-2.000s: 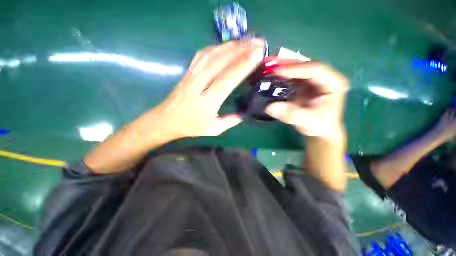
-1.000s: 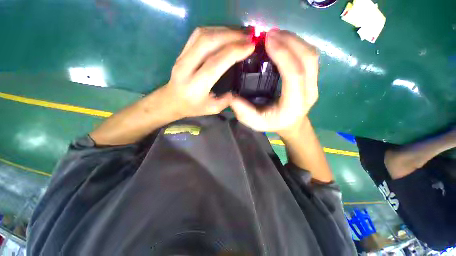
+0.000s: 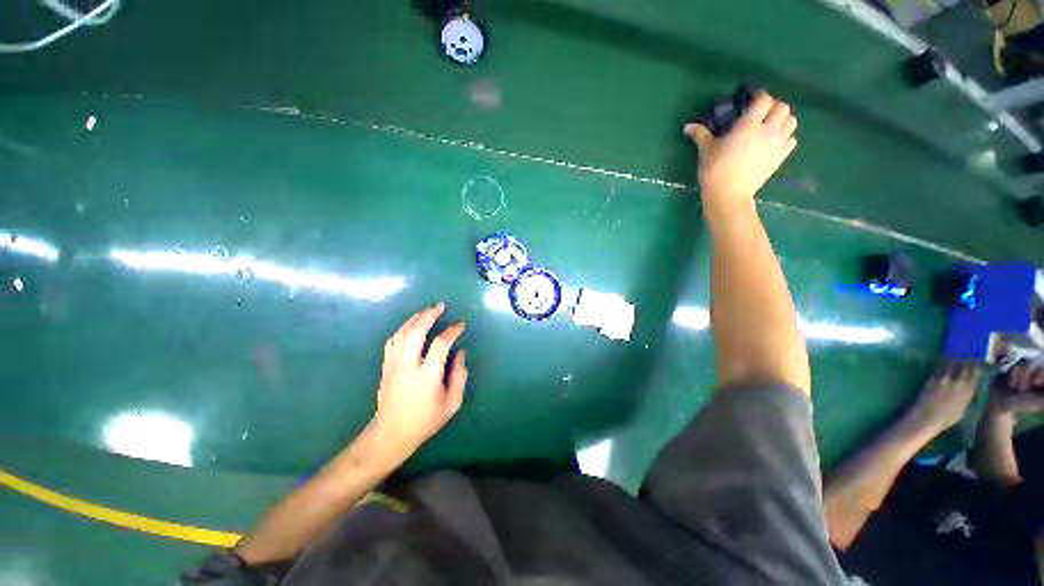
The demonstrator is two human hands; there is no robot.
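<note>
My right hand [image 3: 744, 149] is stretched out to the far side of the green bench, with its fingers around a black housing [image 3: 728, 109]. My left hand [image 3: 421, 375] is over the near part of the bench, fingers apart, holding nothing. Between the hands lies a round blue circuit board [image 3: 503, 259] with white print. It touches a black-rimmed end cap [image 3: 535, 294] with a pale face and dark holes. A white paper piece [image 3: 604, 314] lies just right of the cap.
Another pale-faced cap [image 3: 463, 40] lies at the far side by a dark part. A clear ring [image 3: 483, 198] lies beyond the board. White cable [image 3: 60, 25] is far left. A blue-lit black unit [image 3: 888, 275] and a blue bin [image 3: 987, 309] are right, near another person's hands [image 3: 950, 395].
My hands have moved apart. My right hand has carried the black housing forward and right, and my left hand has let go. The red glow no longer shows. More of the bench is in view.
</note>
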